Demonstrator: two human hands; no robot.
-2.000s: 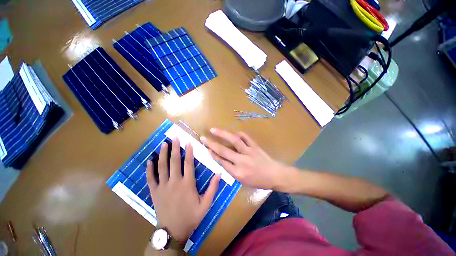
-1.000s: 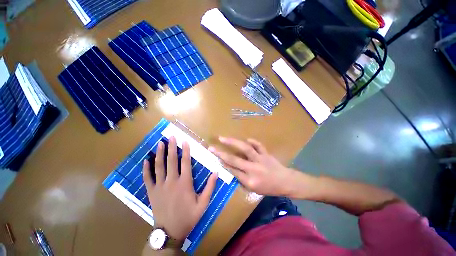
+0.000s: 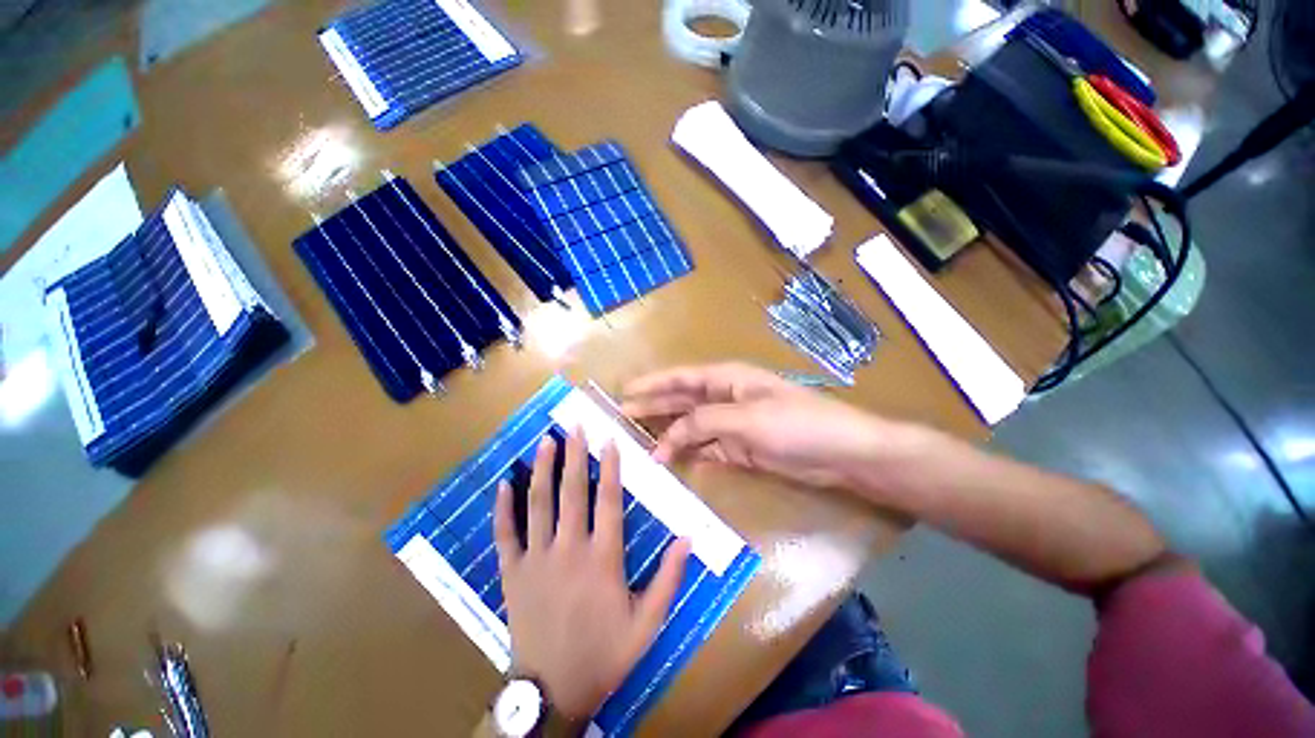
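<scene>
A blue solar cell assembly (image 3: 454, 505) lies on the tan tabletop in front of me, with a white strip (image 3: 707, 536) along its upper right side and another white strip (image 3: 450, 594) along its lower left side. My left hand (image 3: 577, 591), with a watch at the wrist, lies flat on the panel, fingers a little apart, holding nothing visible. My right hand (image 3: 743, 418) is at the panel's upper right edge, fingers bent, by the end of the white strip and a thin wire. Whether its fingertips grip anything is unclear.
Dark tabbed cells (image 3: 397, 281) and a lighter cell (image 3: 613, 231) lie beyond the panel. A finished stack (image 3: 144, 346) is at left. Silver ribbon pieces (image 3: 825, 325), loose white strips (image 3: 937, 325), a grey appliance (image 3: 819, 72) and a black stand with a yellowish sponge (image 3: 937, 227) are at right.
The view has shifted, so everything appears lower and further right. My right hand has moved up along the panel's edge toward its far corner. My left hand stays flat on the panel.
</scene>
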